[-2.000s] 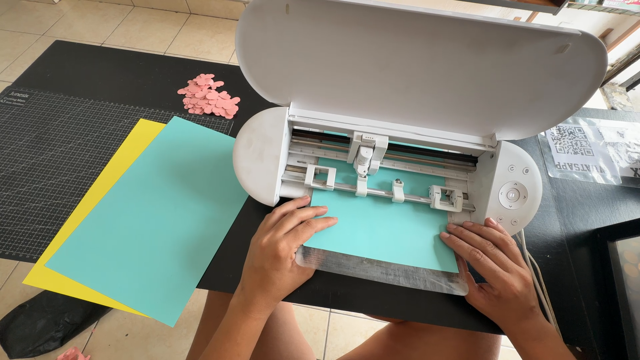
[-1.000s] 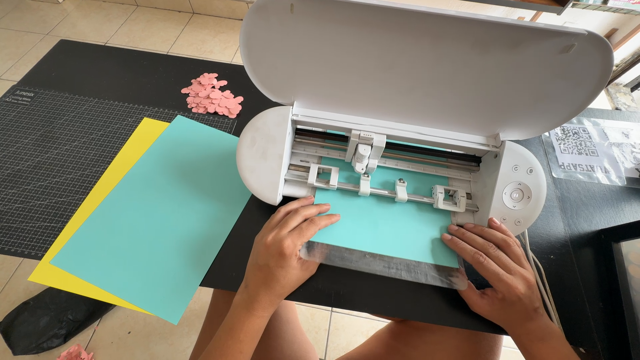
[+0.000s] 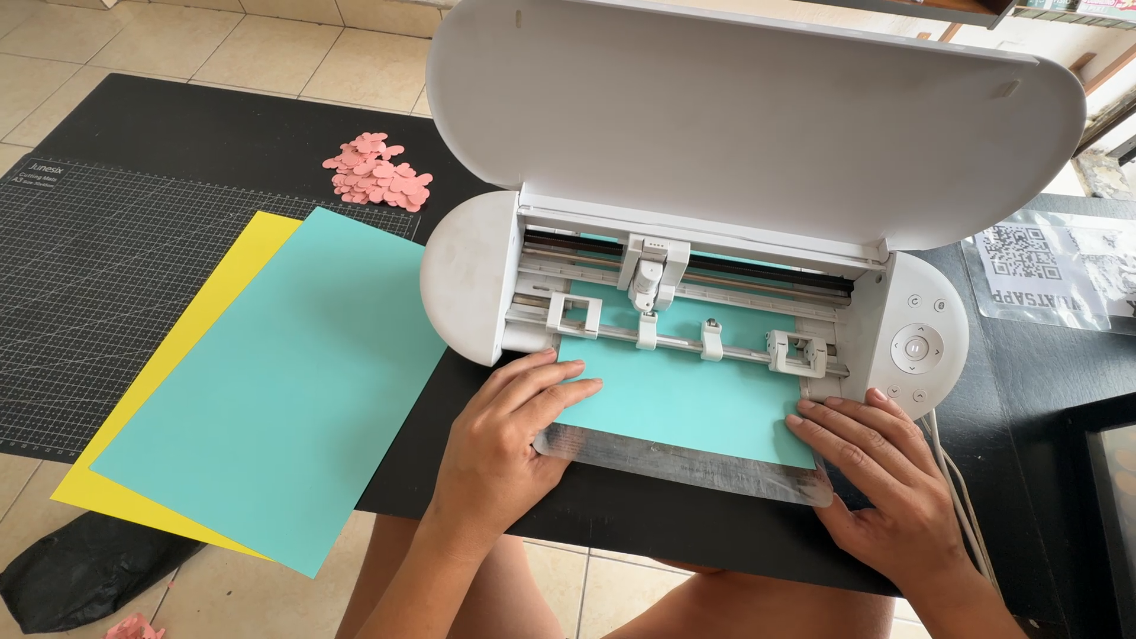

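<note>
A white cutting plotter stands on the black table with its lid raised. A turquoise sheet on a clear cutting mat runs under its roller bar and the tool carriage. My left hand grips the mat's left edge, fingers on top and thumb at the near corner. At the right edge, my right hand holds the mat the same way, its fingertips at the sheet's border. Both hands are just in front of the plotter, one on each side.
To the left, a loose turquoise sheet overlaps a yellow sheet on a gridded cutting mat. Pink paper cutouts lie behind them. At right are a plastic sleeve with a printed code, a cable and a dark-framed object.
</note>
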